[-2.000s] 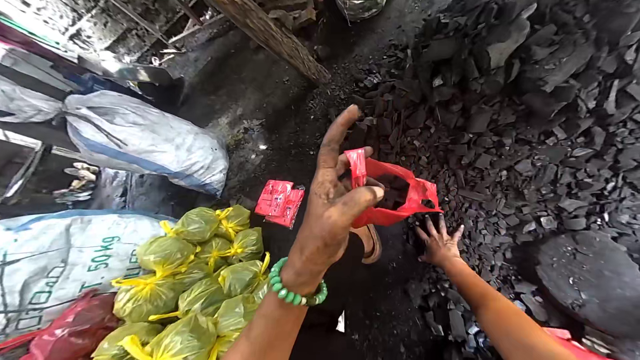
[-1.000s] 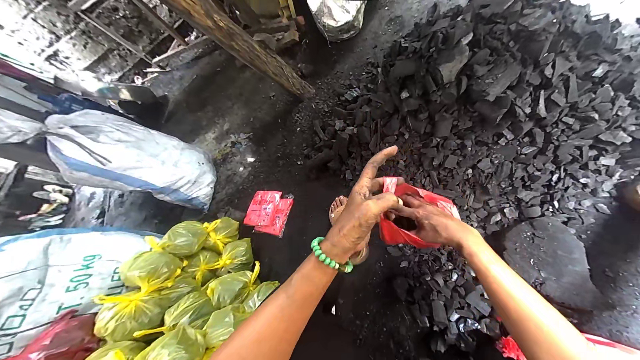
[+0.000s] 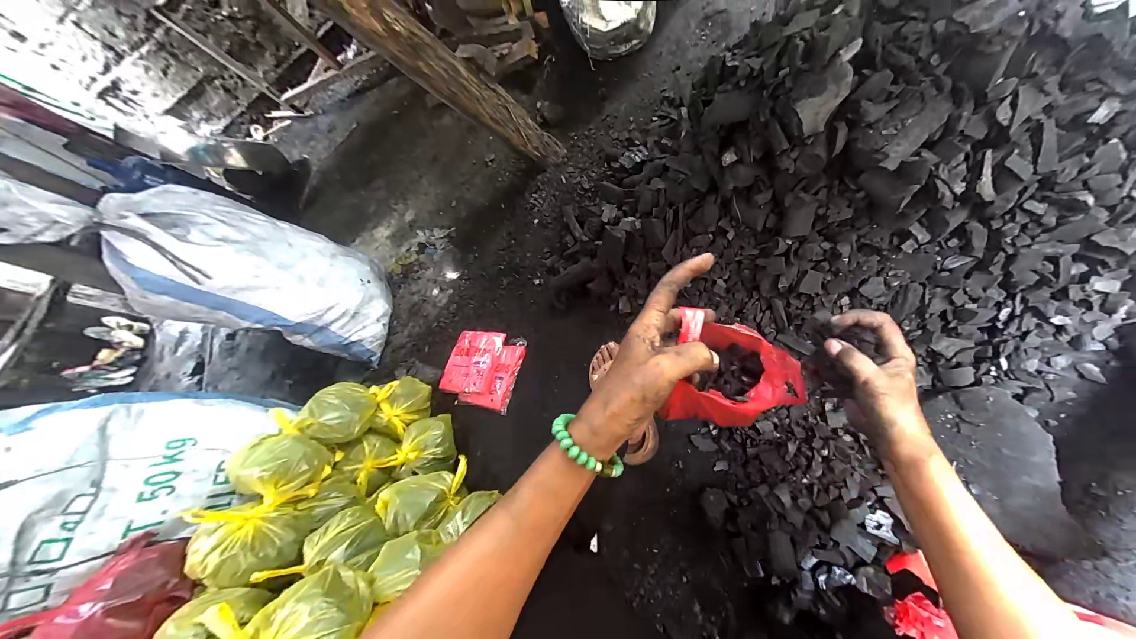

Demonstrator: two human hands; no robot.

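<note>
My left hand (image 3: 652, 373), with a green bead bracelet at the wrist, grips the rim of a red plastic bag (image 3: 772, 395) between thumb and fingers, its index finger raised. The bag's mouth is open and dark charcoal pieces (image 3: 735, 368) lie inside. Just right of the bag, my right hand (image 3: 874, 373) is curled around several black charcoal pieces (image 3: 839, 351). Behind both hands spreads a large heap of charcoal (image 3: 887, 195).
Knotted yellow bags (image 3: 346, 541) are piled at lower left beside a printed white sack (image 3: 80, 497). Red plastic packets (image 3: 482, 368) lie on the dark ground. A full white sack (image 3: 240, 275), a wooden post (image 3: 453, 80) and a flat dark slab (image 3: 998, 461) stand or lie around.
My right hand was inside the red bag one second ago; now it is out to the right, holding charcoal. Two seconds ago it was at the heap. My left hand keeps hold of the bag.
</note>
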